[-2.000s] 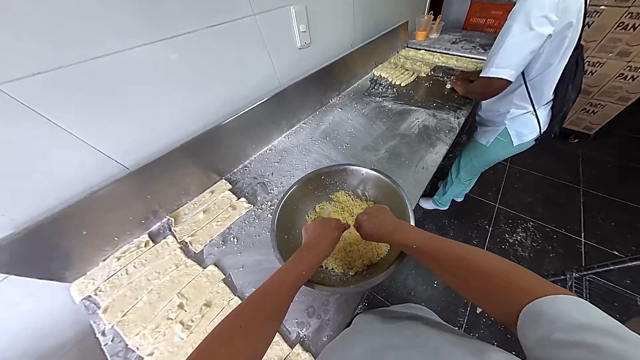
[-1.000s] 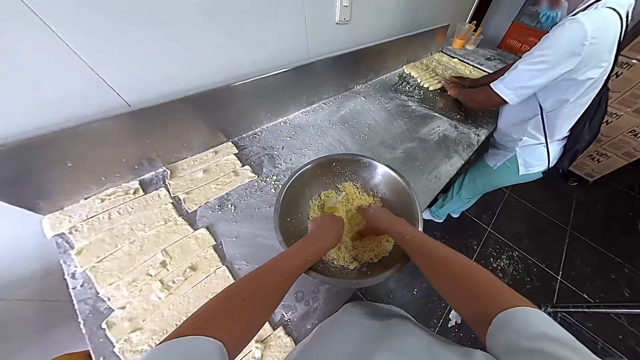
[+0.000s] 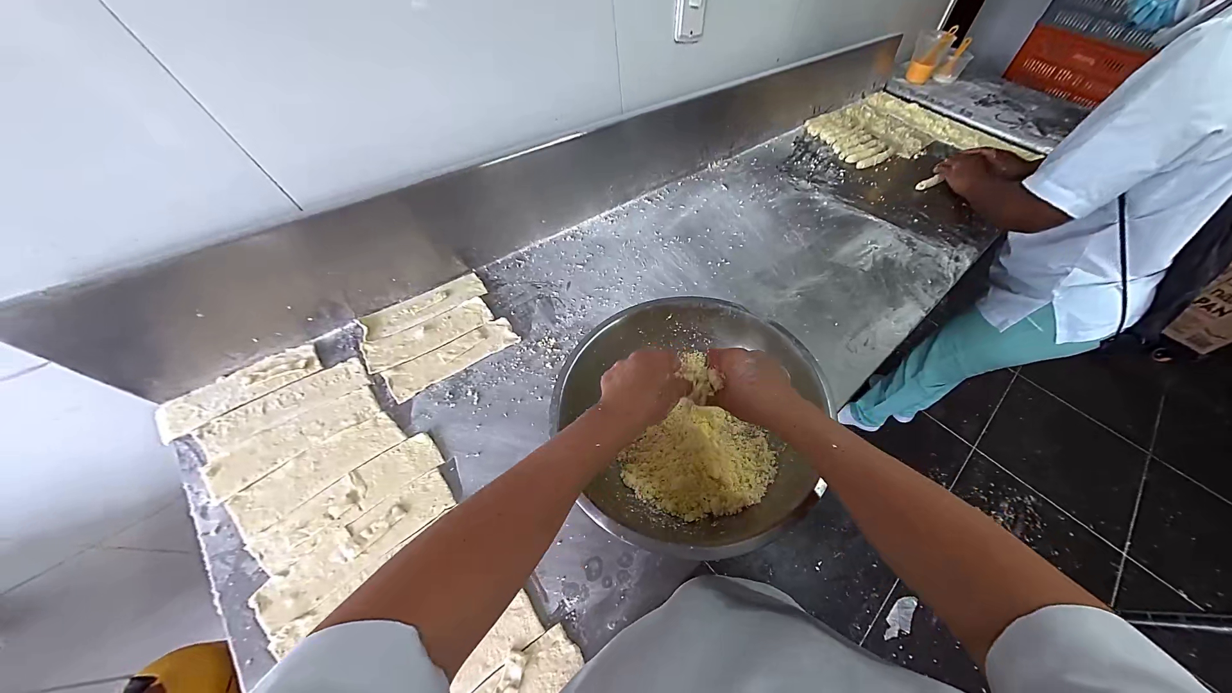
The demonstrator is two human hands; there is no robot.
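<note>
A round stainless steel bowl [image 3: 597,491] stands at the near edge of the metal worktop, with a heap of yellow crumbly mixture [image 3: 701,462] in it. Over the far half of the bowl, my left hand [image 3: 647,385] and my right hand [image 3: 751,383] are close together, fingers curled around a clump of the mixture above the heap. Flat strips of pale dough [image 3: 298,462] lie side by side to the left, and a smaller group of dough strips [image 3: 433,332] is nearer the wall.
A co-worker [image 3: 1107,183] stands at the right, hands by rolled dough pieces [image 3: 871,130] at the worktop's far end. Beyond are plastic cups [image 3: 929,60] and an orange crate [image 3: 1073,65]. Flour dusts the worktop [image 3: 731,231]; a metal upstand [image 3: 462,207] runs along the wall.
My hands have risen out of the mixture with a clump between them and are at the far side of the heap. The co-worker's hands have moved back from the rolled pieces.
</note>
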